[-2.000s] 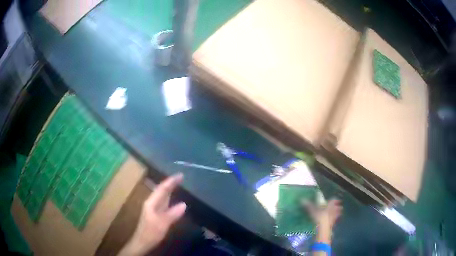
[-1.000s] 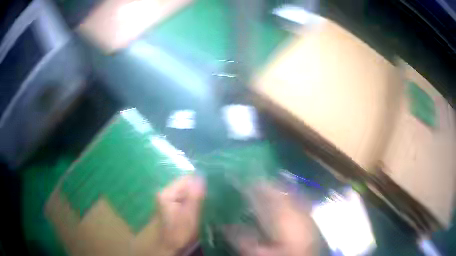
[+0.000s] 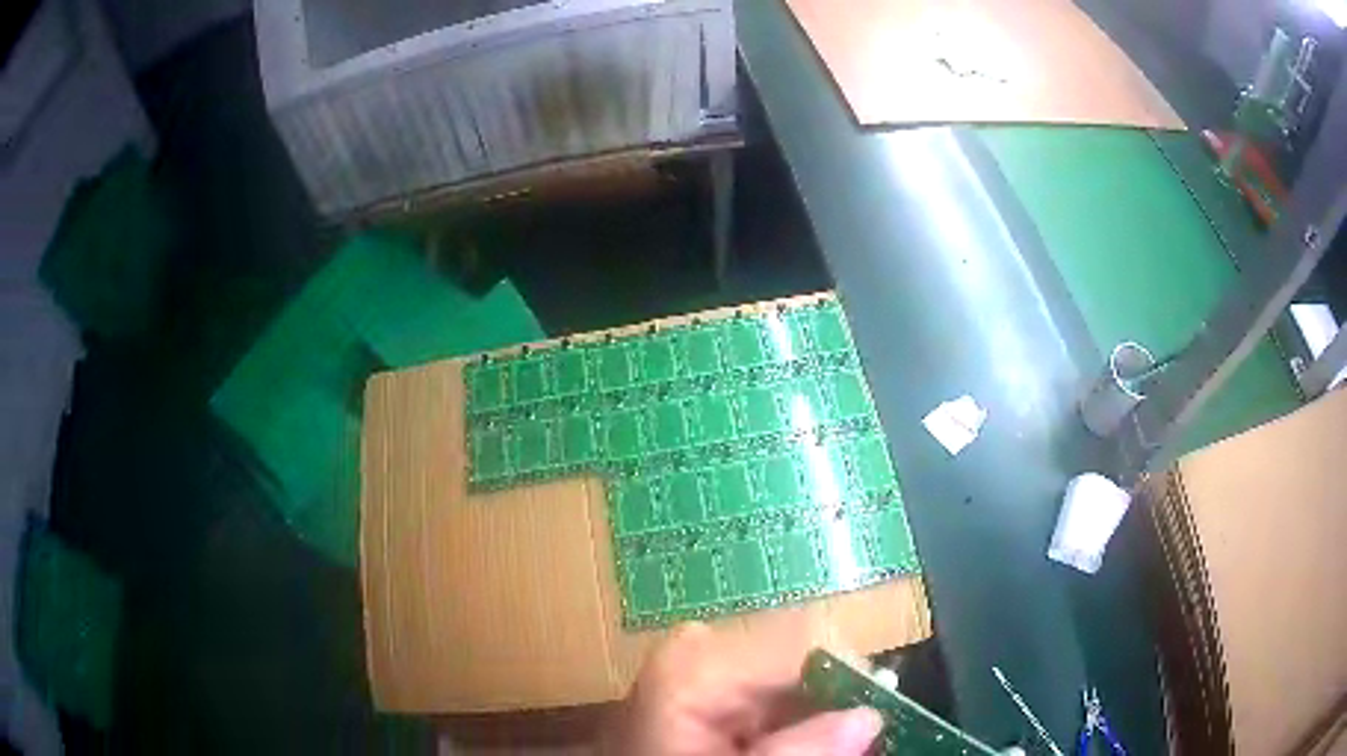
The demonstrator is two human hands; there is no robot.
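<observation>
A green circuit board panel (image 3: 901, 712) is at the bottom edge, tilted and seen nearly edge-on, partly cut off. My left hand (image 3: 739, 702) grips its left end, thumb on the near face; the hand is slightly blurred and cut off below. My right hand is not in view. Beyond them, several green panels with white-outlined rectangles (image 3: 709, 443) lie in rows on a tan cardboard sheet (image 3: 480, 591), with small black parts along their edges. Bare cardboard shows at the near left.
The dark green bench (image 3: 960, 547) runs along the right with paper scraps (image 3: 956, 424), a white patch (image 3: 1089, 521), a cup (image 3: 1115, 387), a metal post (image 3: 1256, 318) and blue-handled cutters (image 3: 1093, 727). Cardboard stack (image 3: 1270, 561) at right; grey-white bin (image 3: 502, 111) behind; green sheets (image 3: 303, 384) at left.
The view has swung left toward the laid panels. The panel earlier lay at the lower right under my right hand; now my left hand holds it up, and my right hand has left the picture.
</observation>
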